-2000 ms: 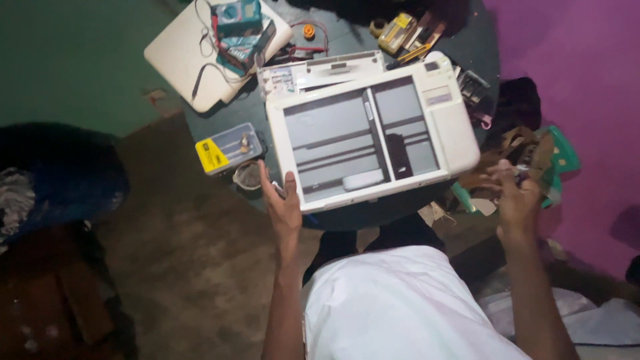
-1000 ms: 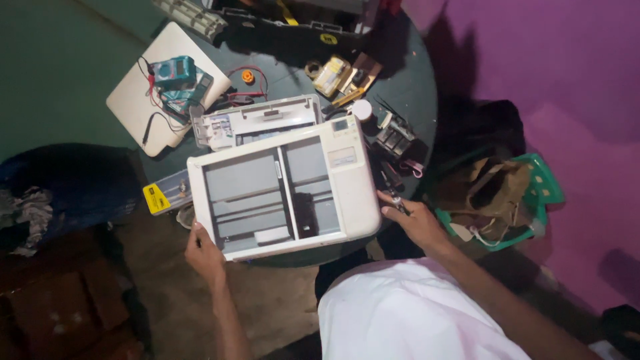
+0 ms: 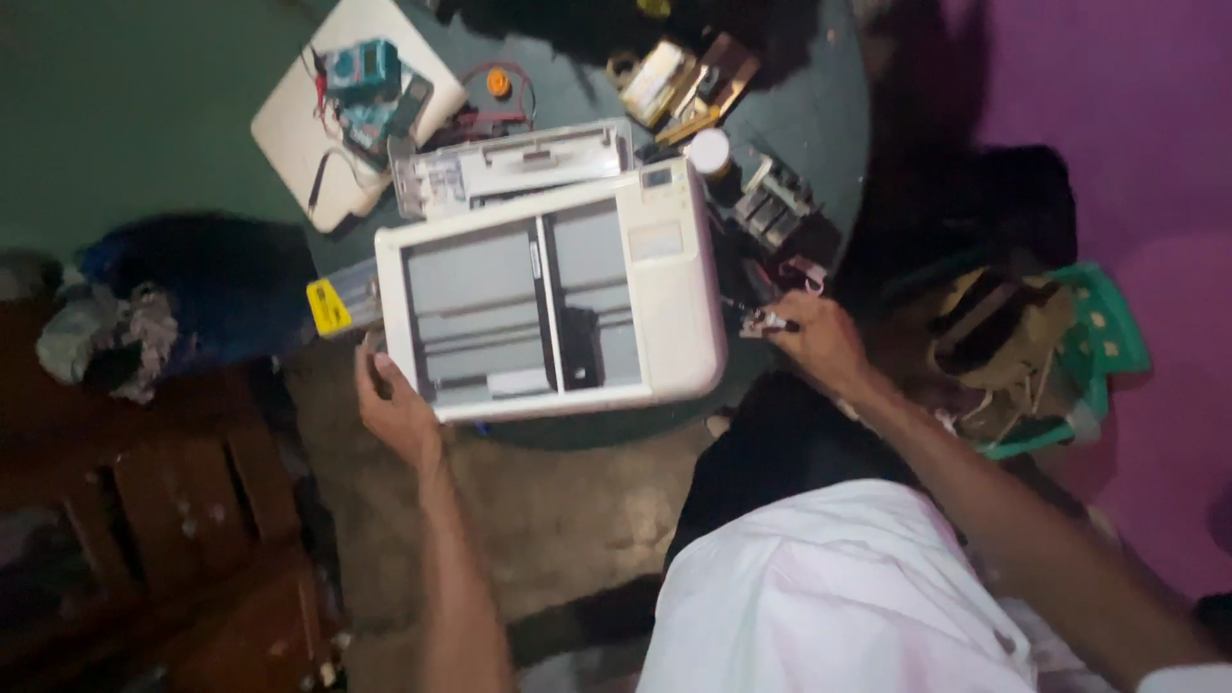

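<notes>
A white flatbed scanner printer lies on the round dark table, its glass facing up and a dark scan bar visible beneath. My left hand is at its lower left corner, thumb and fingers apart near the white edge; whether it touches is unclear. Just right of the printer, my right hand grips a small metallic tool, too blurred to name exactly. Behind the printer stands a white tray part with a clear edge. A clear case with a yellow label sits beside the printer's left side.
A teal multimeter rests on a white panel at the upper left. An orange round piece, a white-capped container and a mechanical part lie on the table. A green basket stands at right.
My right hand was away from the printer two seconds ago and is now beside its right side. My left hand stays near the left corner. The view has shifted.
</notes>
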